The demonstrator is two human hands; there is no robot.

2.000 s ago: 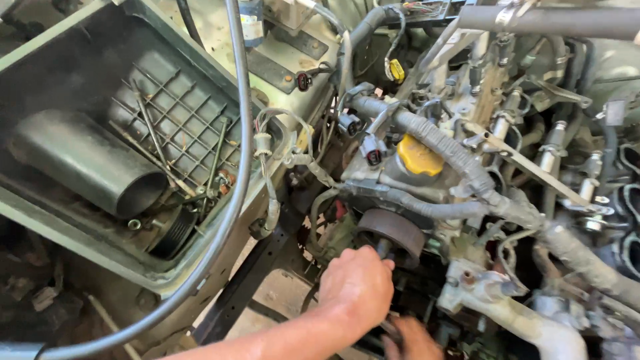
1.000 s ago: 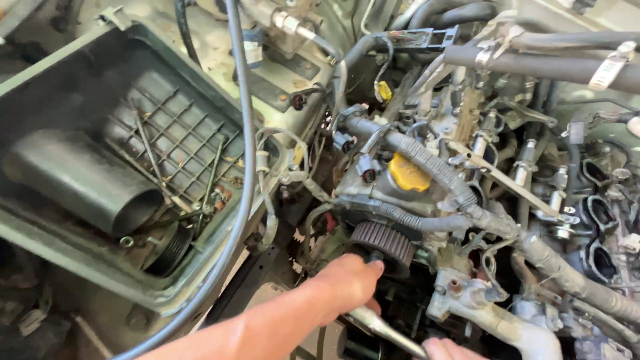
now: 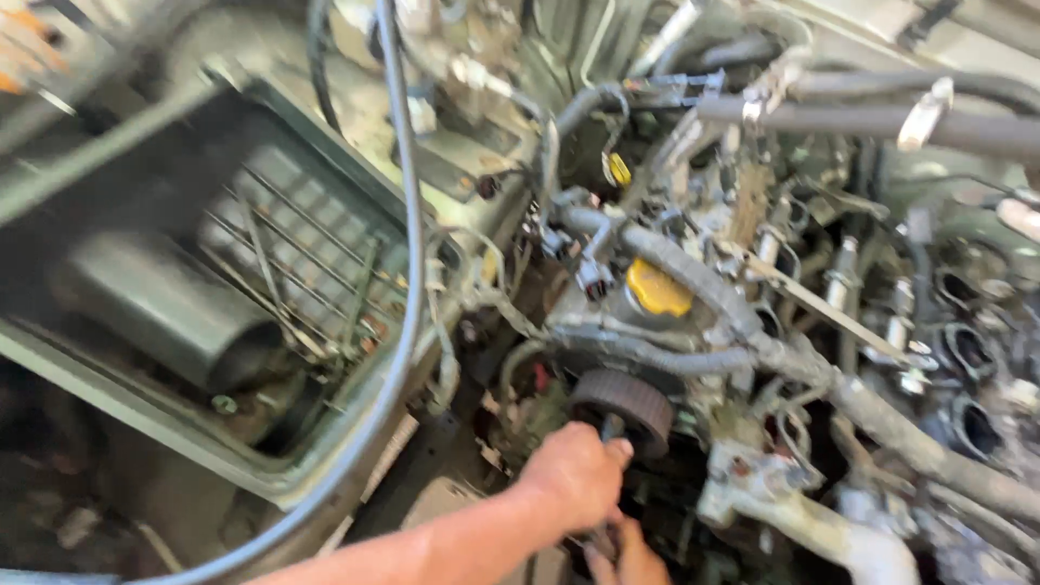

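A toothed cam pulley (image 3: 621,413) sits at the front of the engine, below the yellow oil filler cap (image 3: 658,286). My left hand (image 3: 575,471) is closed around the head end of a socket wrench (image 3: 611,426), whose tip meets the pulley's centre. Just below it, at the bottom edge, my right hand (image 3: 632,556) grips the wrench's handle, which is mostly hidden by the hands and blurred.
A dark plastic air filter housing (image 3: 341,443) at left holds a black duct (image 3: 171,309), metal rods and bolts. A grey hose (image 3: 410,244) arcs across it. Corrugated wiring conduit (image 3: 699,284), unplugged connectors (image 3: 595,276) and a metal pipe (image 3: 812,524) surround the pulley.
My right hand has moved left, closer to my left hand, and the handle has swung with it. My left hand stays at the pulley.
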